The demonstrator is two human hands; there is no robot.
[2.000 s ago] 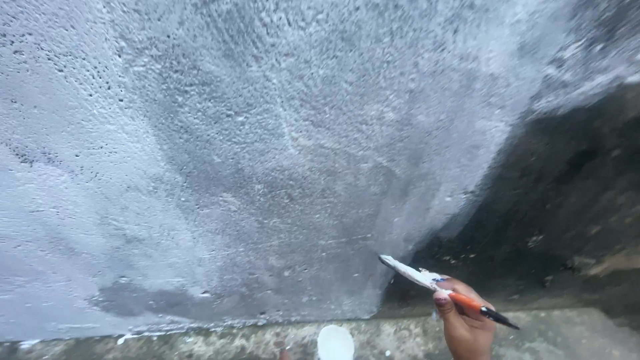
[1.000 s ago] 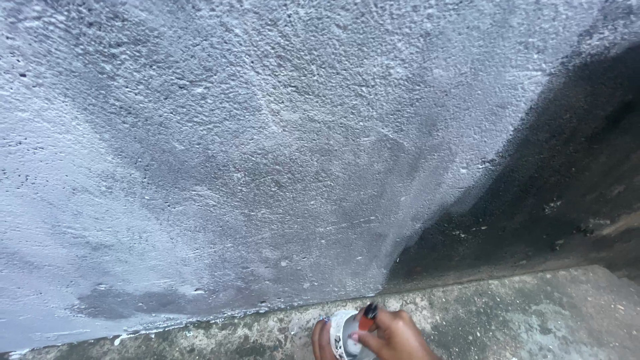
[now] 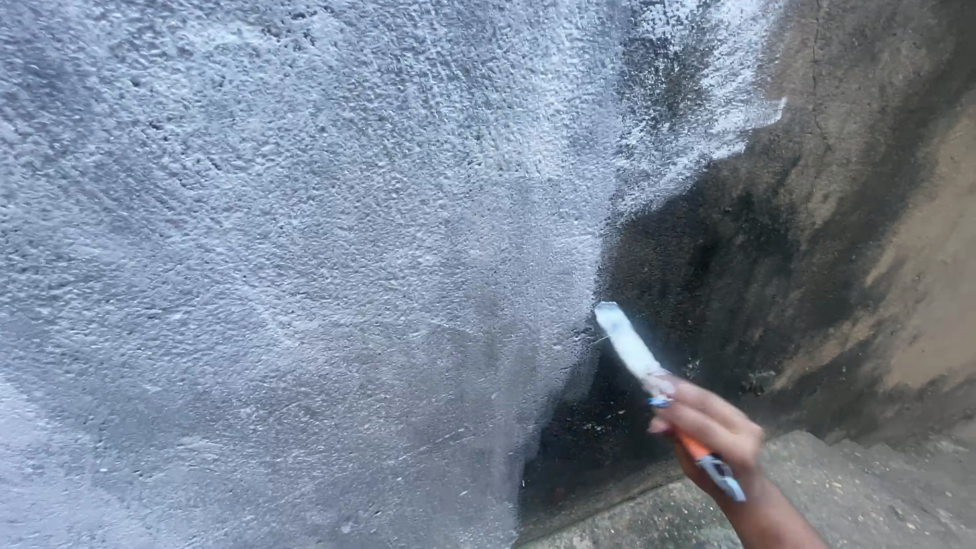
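Observation:
My right hand grips a paintbrush by its orange handle at the lower right. White paint coats the brush from bristles to ferrule, and its tip points up and left, at the border between the white-painted wall and the dark bare part of the wall. Whether the bristles touch the wall cannot be told. The painted face is rough, with thinner grey patches low down. My left hand is out of view, and so is the paint container.
A weathered concrete ledge runs along the foot of the wall at the lower right. Farther right, the unpainted wall has brown and black stains and a thin crack near the top.
One second ago both hands were at the white container on the ledge; now my right hand holds the brush up by the wall. The view has shifted right, leaving my left hand and the container outside it.

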